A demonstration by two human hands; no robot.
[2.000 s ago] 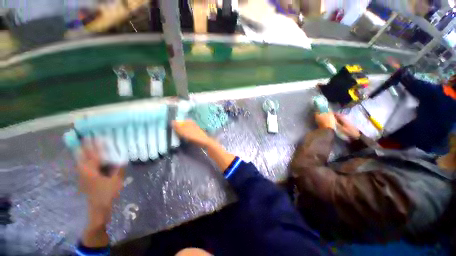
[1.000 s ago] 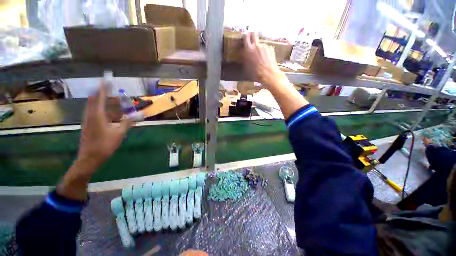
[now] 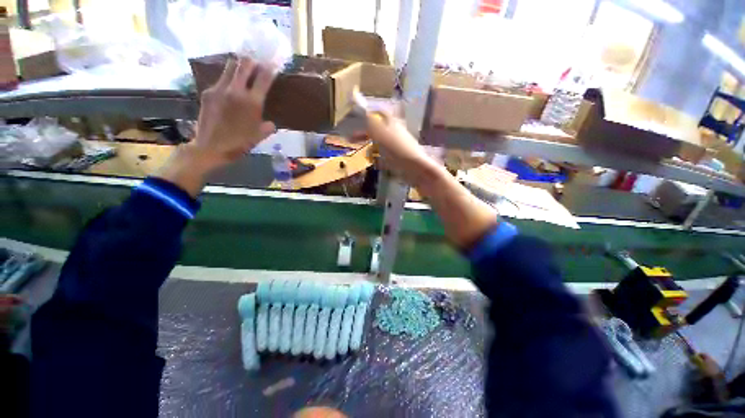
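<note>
A brown open cardboard box [image 3: 301, 100] stands on the raised shelf. My left hand [image 3: 233, 110] is at its left front, fingers over the upper rim and thumb low on the outside. My right hand [image 3: 394, 140] is raised by the box's right corner, blurred, with something white at its fingertips; whether it holds anything is unclear. Below, a row of teal fans [image 3: 310, 318] lies side by side, handles toward me. A heap of small teal parts [image 3: 407, 312] lies right of them, beside small dark parts [image 3: 449, 309].
A metal post [image 3: 394, 233] rises beside my right hand. More cardboard boxes [image 3: 478, 108] stand right along the shelf. The green belt [image 3: 278, 224] carries two fans. A black and yellow device [image 3: 653, 300] and several fans [image 3: 625, 347] are at right. Parts of people show at both edges.
My left hand has moved from in front of the shelf onto the box. My right hand has left the box right of the post and moved to its left side. The view has swung left.
</note>
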